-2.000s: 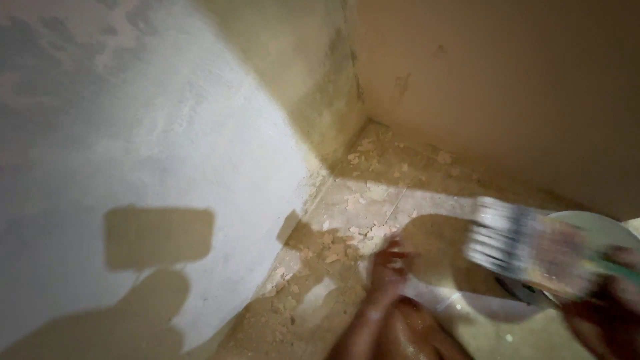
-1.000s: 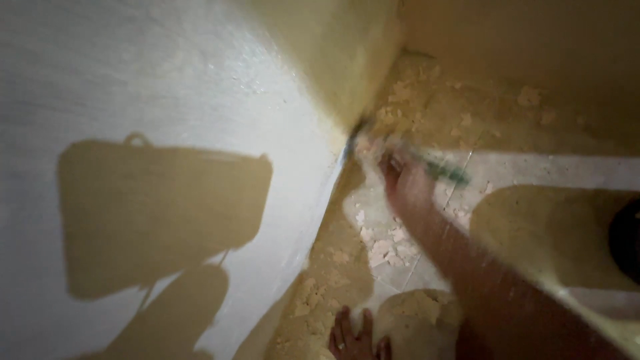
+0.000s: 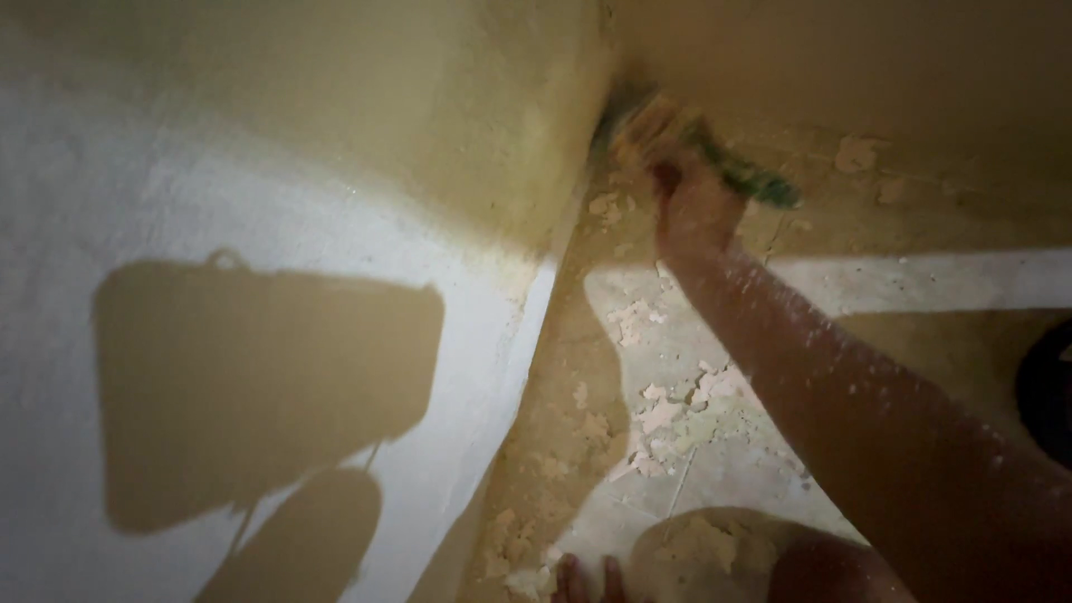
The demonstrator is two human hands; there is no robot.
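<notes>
My right hand (image 3: 699,201) is closed round a wide paintbrush (image 3: 645,130) with a green handle, which sticks out to the right of the fist. The dark bristles, blurred, are at the foot of the left wall (image 3: 469,109), near the corner with the other wall. White specks dot the forearm. Of my left hand (image 3: 586,579), only some fingers show at the bottom edge, over the floor; the rest is out of view, and I cannot tell whether it holds anything.
Peeled paint flakes (image 3: 662,419) lie on the tiled floor (image 3: 729,477) along the left wall. The second wall (image 3: 837,67) rises beyond the corner. A dark rounded object (image 3: 1043,394) is cut off at the right edge. Shadows cover parts of wall and floor.
Two seconds ago the brush was at the right, beside a pale round container; a second ago it was at the wall's base. Since then it has moved along the base toward the corner.
</notes>
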